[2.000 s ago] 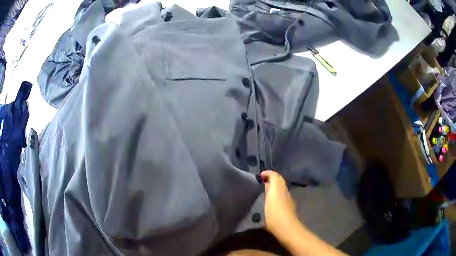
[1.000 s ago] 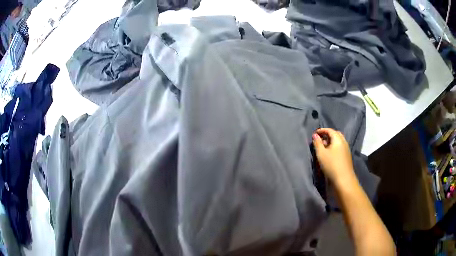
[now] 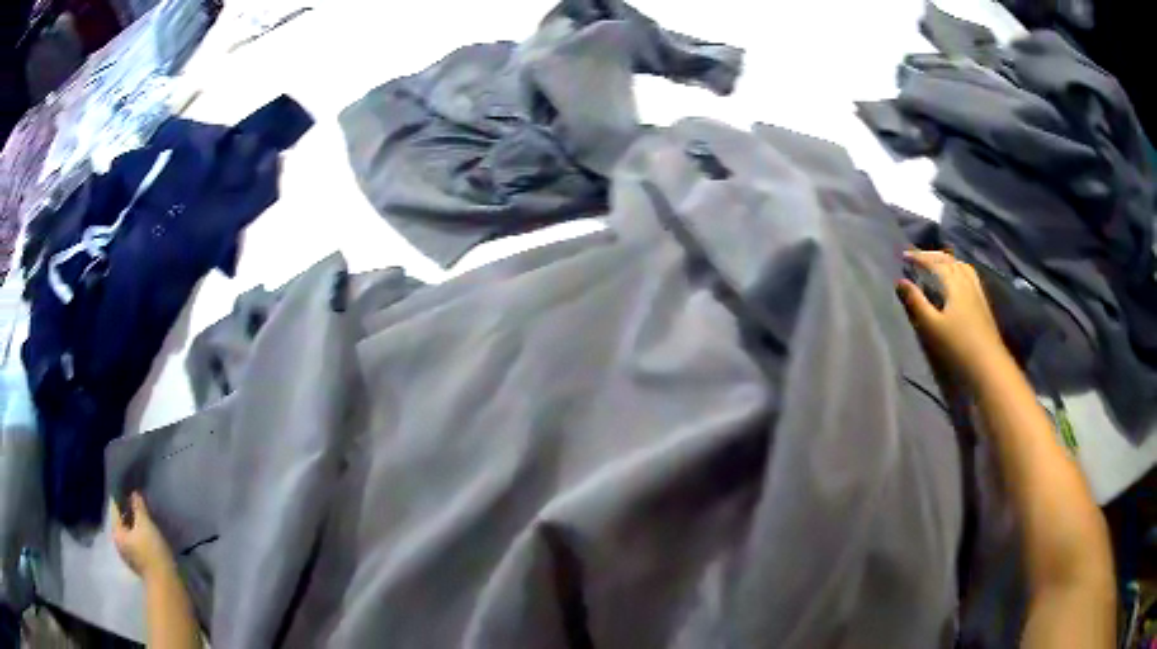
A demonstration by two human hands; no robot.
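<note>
A large grey jacket [image 3: 508, 380] lies spread over the table edge and fills the lower middle of the view. A sleeve with a dark button mark lies over its upper part. My right hand [image 3: 949, 298] is at the jacket's right edge near the top, thumb and fingers closed on the cloth. My left hand [image 3: 142, 539] is at the lower left, at the jacket's left edge, with the cloth between its fingers. The snips [image 3: 1065, 425] with a yellow-green handle lie on the table, partly hidden by my right arm.
A white tabletop [image 3: 787, 102] carries a crumpled grey garment [image 3: 489, 152] at the far middle and more grey garments [image 3: 1040, 190] at the right. A navy garment [image 3: 121, 292] with a white drawstring lies at the left. Pale fabric heaps lie beyond it.
The view has turned left. My left hand has come into view at the jacket's left edge. My right hand has moved up along the jacket's right edge, and the placket buttons are no longer visible.
</note>
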